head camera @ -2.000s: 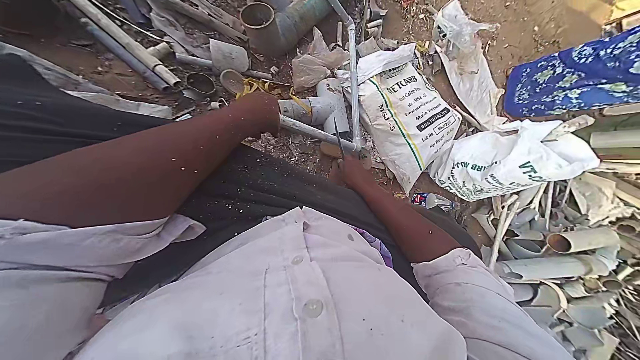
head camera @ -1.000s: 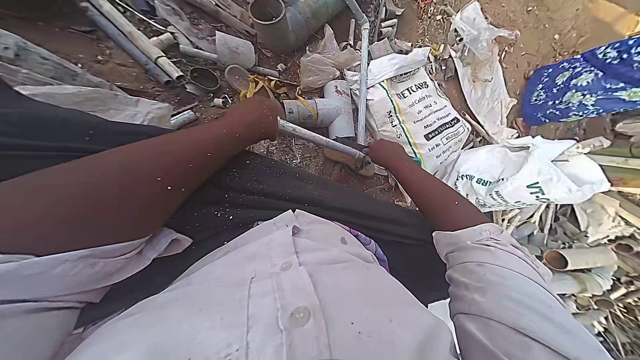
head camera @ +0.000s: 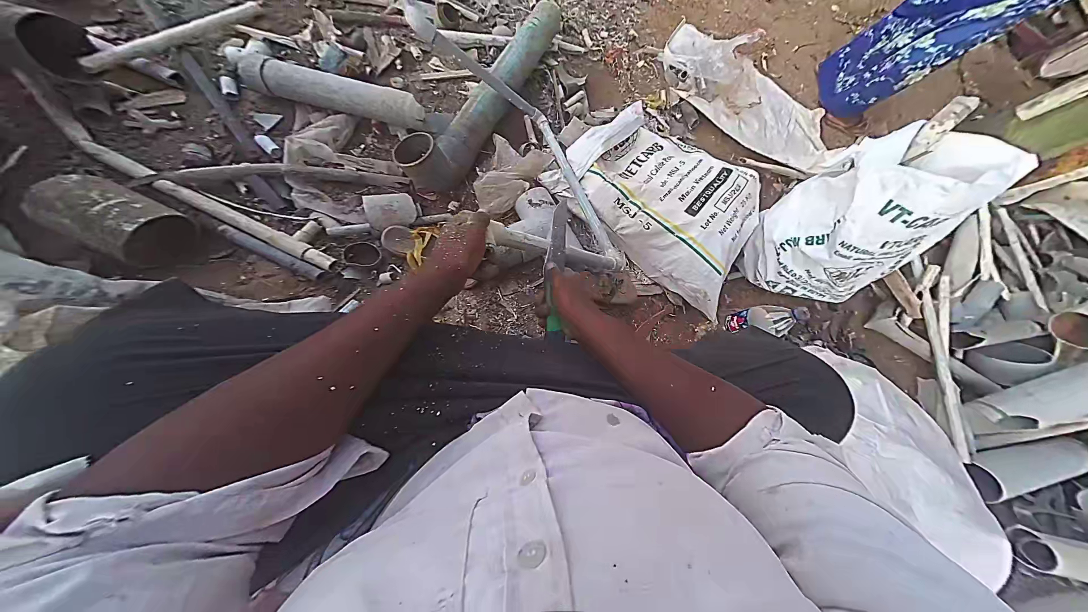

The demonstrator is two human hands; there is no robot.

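My left hand is closed around the left end of a grey plastic pipe. A thinner pipe rises from the held pipe's right end and bends away toward the top. In my right hand is a knife with a green handle. Its broad metal blade points away from me and lies against or just over the held pipe. Yellow strips lie beside my left hand. The fingers of both hands are partly hidden.
White printed sacks lie right of the pipe, with another sack farther right. A large pipe elbow and a grey pipe lie beyond my left hand. Pipe scraps are heaped at the right. Blue patterned cloth is at the top right.
The view has shifted. The knife blade, plain two seconds ago and hard to make out one second ago, shows upright at the pipe again. My left hand stays on the pipe.
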